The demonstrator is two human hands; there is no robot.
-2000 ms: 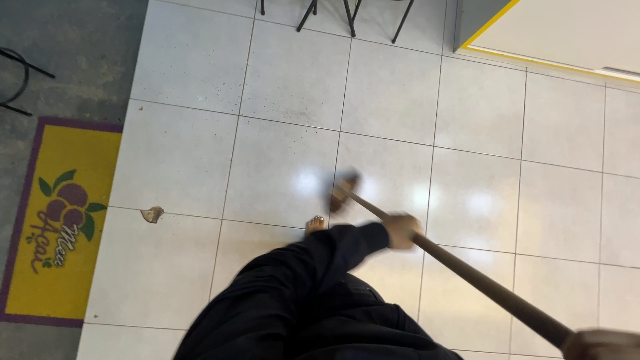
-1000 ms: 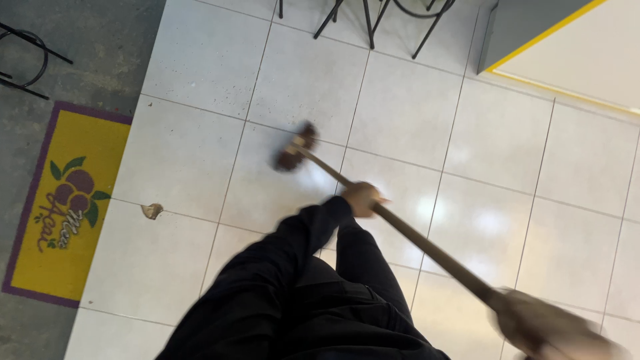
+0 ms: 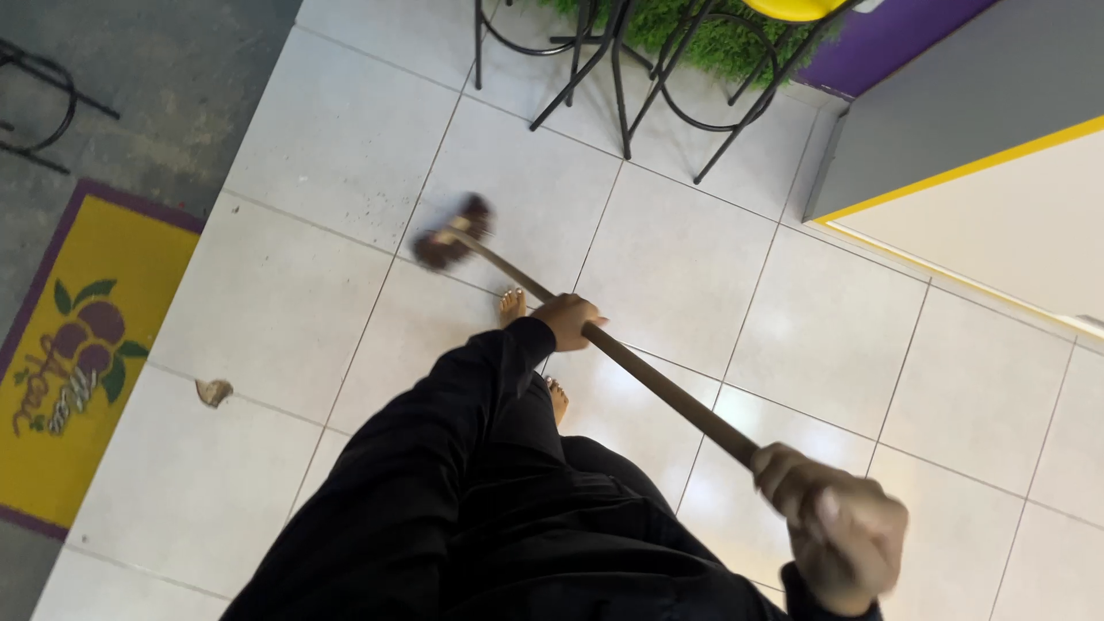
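Note:
A push broom with dark brown bristles [image 3: 454,231] is on the pale tiled floor, its head blurred. Its long brown handle [image 3: 668,392] slants down to the right across my body. My left hand [image 3: 569,322] wraps the lower part of the handle, above my bare feet. Near the handle's upper end, at the lower right, my right hand [image 3: 832,522] is closed around it. Small dark specks of debris [image 3: 371,207] lie on the tiles left of the broom head.
Black-legged stools [image 3: 621,86] stand at the top by green foliage [image 3: 716,47]. A grey and white counter with a yellow edge [image 3: 957,172] is at the upper right. A yellow and purple mat [image 3: 164,250] lies left, near a broken tile spot [image 3: 214,392] and another stool [image 3: 60,112].
The broom head has moved left across the tiles from near my foot, with both hands still on the handle. The view has shifted, showing more of the stools.

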